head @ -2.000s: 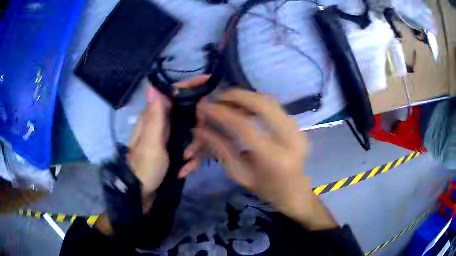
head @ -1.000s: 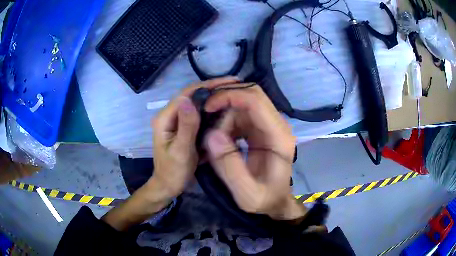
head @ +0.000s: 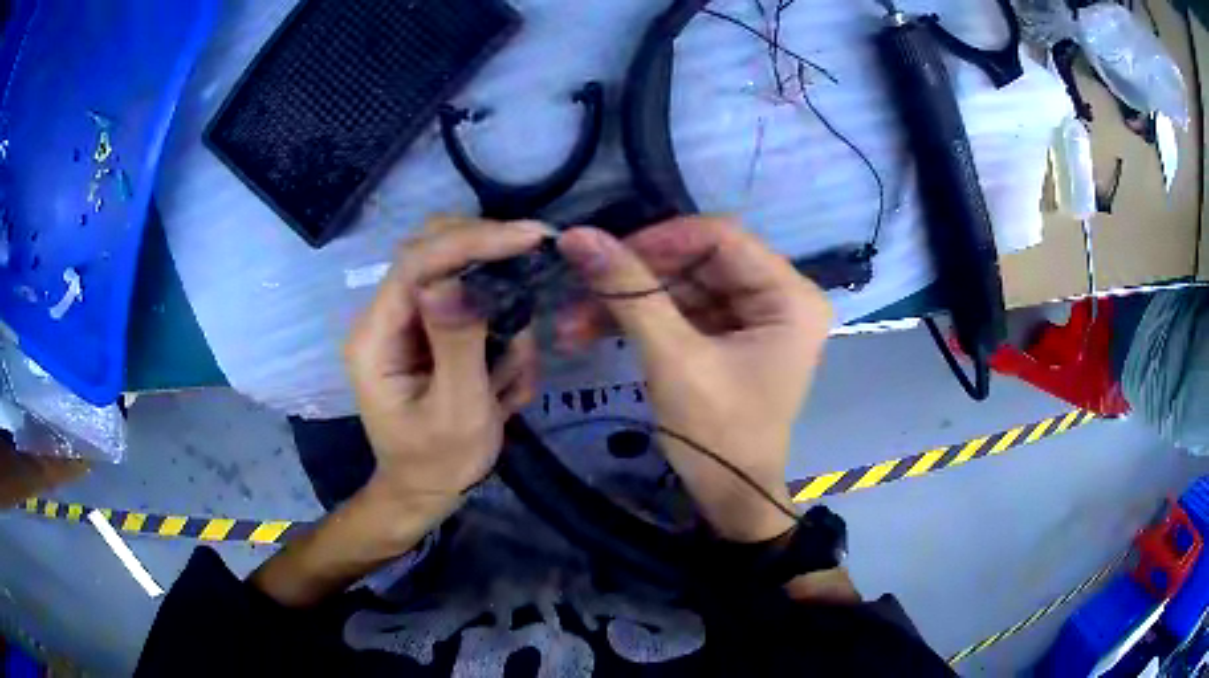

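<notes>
My left hand (head: 431, 358) is shut on the black end of a headband (head: 570, 510), whose padded arc hangs below my hands towards my right wrist. My right hand (head: 723, 358) pinches a thin black cable (head: 636, 293) at that end, fingertips close to the left ones. The cable also runs in a loop down to the headband's other end (head: 811, 540) by my right wrist. A black C-shaped yoke (head: 524, 188) lies on the white sheet just beyond my hands. The exact joint between my fingers is blurred and partly hidden.
A black gridded tray (head: 351, 113) lies at back left, beside a blue bin (head: 80, 172). A second headband (head: 650, 113) with wires lies beyond my right hand. A black electric screwdriver (head: 941, 172), another yoke (head: 988, 56) and a white-bodied tool (head: 1075, 166) lie at right.
The yoke first seen at the hands now lies beyond them on the sheet. The headband has swung from upright to slanting down right. Both hands have closed in around its end, with the cable pinched.
</notes>
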